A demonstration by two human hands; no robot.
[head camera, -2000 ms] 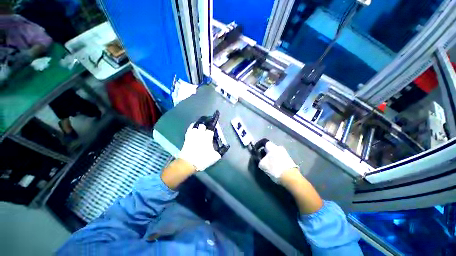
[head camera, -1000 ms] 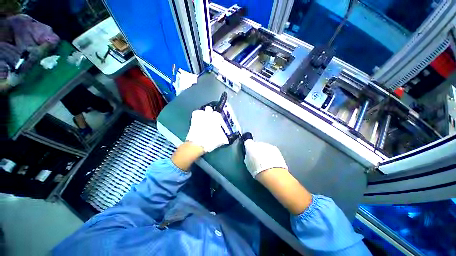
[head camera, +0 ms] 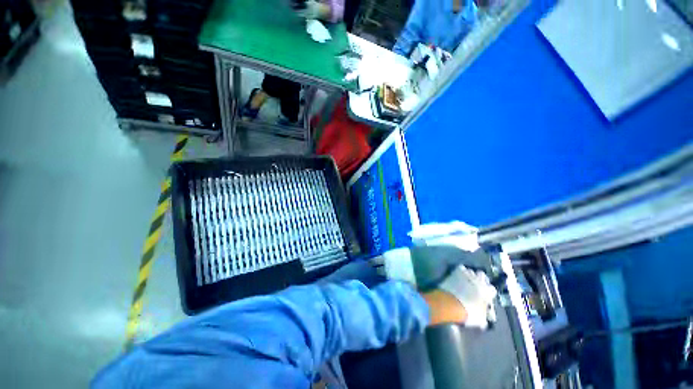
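Observation:
My left hand [head camera: 467,295], in a white glove, is over the grey-green bench [head camera: 448,357] near the pale machine rail. Its fingers point towards the rail, with dark shapes at the fingertips. Blur and the hand itself hide whether it holds a part. My right hand is not in view. The black parts tray [head camera: 182,251] is low on the left, filled with rows of silvery parts [head camera: 262,220]. A short group of silvery parts lies at another angle in its near right corner.
A crumpled white cloth [head camera: 444,230] lies at the bench corner by the blue panel [head camera: 486,144]. The machine fixture [head camera: 536,285] is behind the rail. A green table [head camera: 277,38], people's sleeves, black stacked trays [head camera: 144,68], a red bin [head camera: 342,140] and yellow-black floor tape [head camera: 152,243] are beyond.
The view has swung left, so the whole tray now shows. My right hand has left the picture. The black part seen at my left hand is no longer clearly visible.

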